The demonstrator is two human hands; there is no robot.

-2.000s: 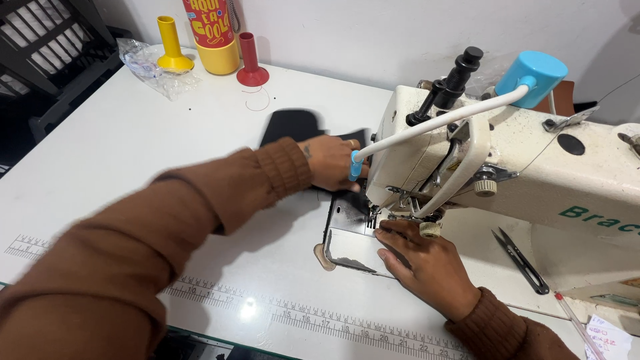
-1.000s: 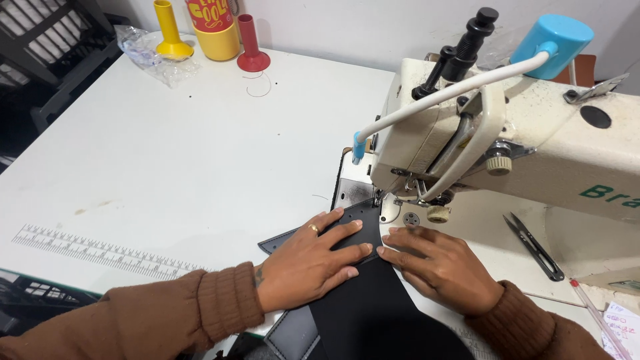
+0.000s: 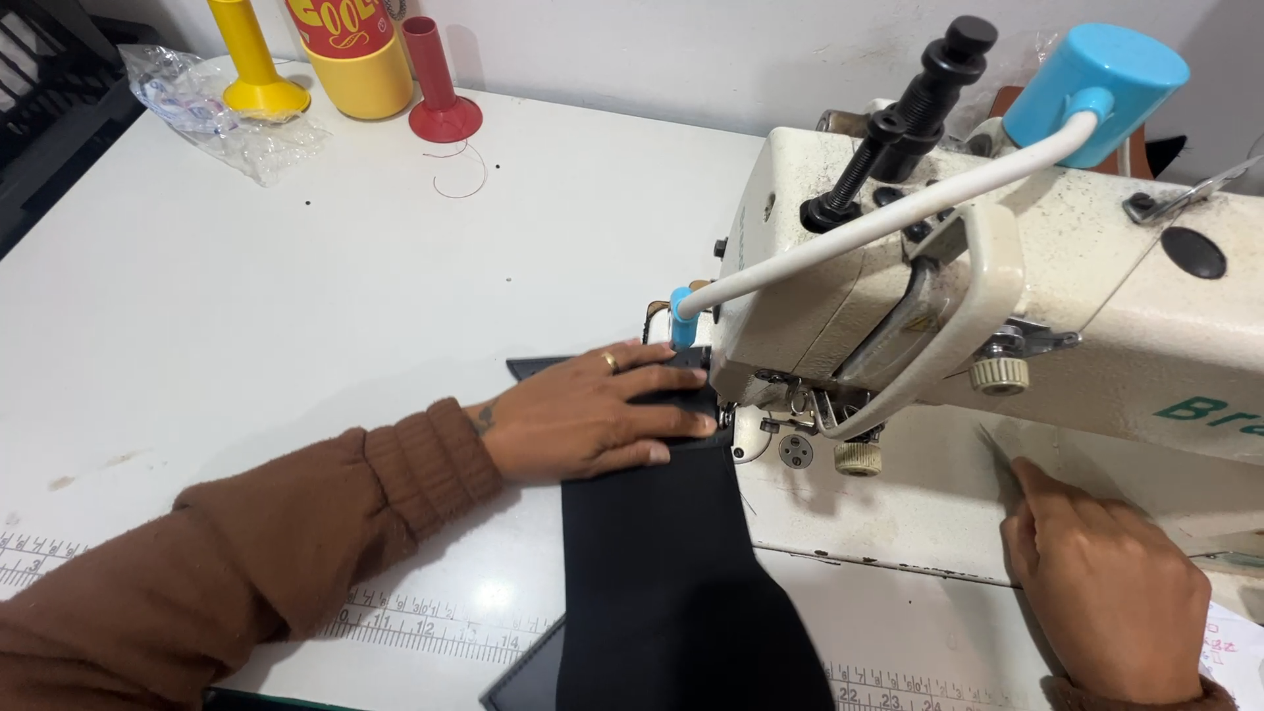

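My left hand (image 3: 602,410) lies flat, fingers spread, on a black piece of material (image 3: 662,553) beside the needle area of a cream industrial sewing machine (image 3: 829,286). The piece runs from under the presser foot toward the front edge, with stitched dark parts showing at its left. To the right of the needle area, my right hand (image 3: 1101,573) is closed around dark metal thread snips (image 3: 999,456); their pointed tip sticks out past the fingers, and the rest is hidden by the hand.
A blue lamp-like fitting (image 3: 1096,94) with a white tube arches over the machine head. At the back left stand a yellow spool holder (image 3: 255,69), a yellow and red bottle (image 3: 360,69), a red spool holder (image 3: 441,94) and a plastic bag (image 3: 202,109). Ruler tape (image 3: 425,627) runs along the front.
My right hand has left the black material, moved right and picked up the snips that lay on the machine bed. My left hand stays on the material, which now extends more straight toward the front.
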